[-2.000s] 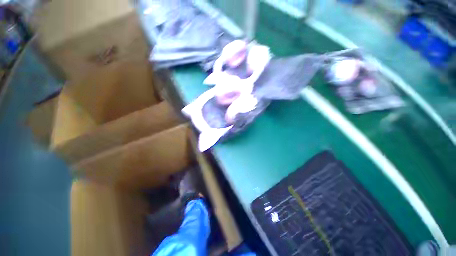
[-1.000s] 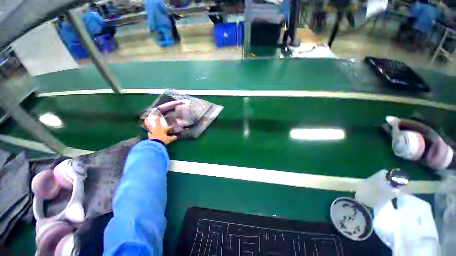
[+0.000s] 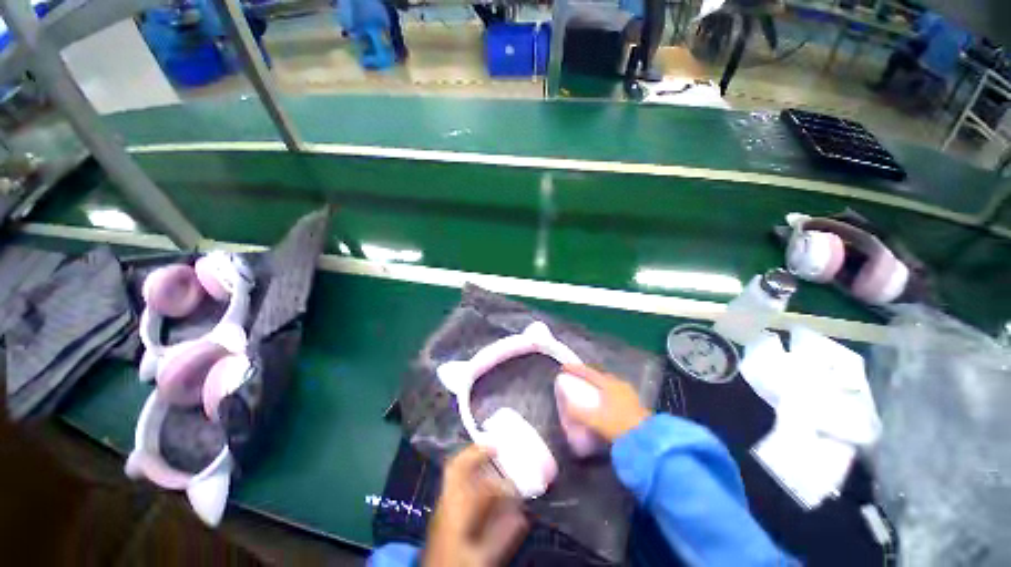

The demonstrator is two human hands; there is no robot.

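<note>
White and pink cat-ear headphones (image 3: 516, 449) lie on a dark grey patterned bag (image 3: 443, 332) over the black mat (image 3: 405, 487), ears pointing away from me. My right hand (image 3: 608, 408) holds the right ear cup, fingers on its outer side. My left hand (image 3: 475, 512) is at the lower edge of the left ear cup, blurred; whether its fingers grip the cup is unclear.
Two more headphones (image 3: 161, 437) lie on grey bags at left, beside stacked bags (image 3: 67, 321). At right are a bottle (image 3: 757, 305), round dish (image 3: 703, 352), white sheets (image 3: 815, 410) and clear plastic (image 3: 948, 432). Another headphone (image 3: 848, 260) lies on the conveyor.
The headphones and bag that one hand reached on the conveyor are now on the mat before me. Both hands are now at the headphones.
</note>
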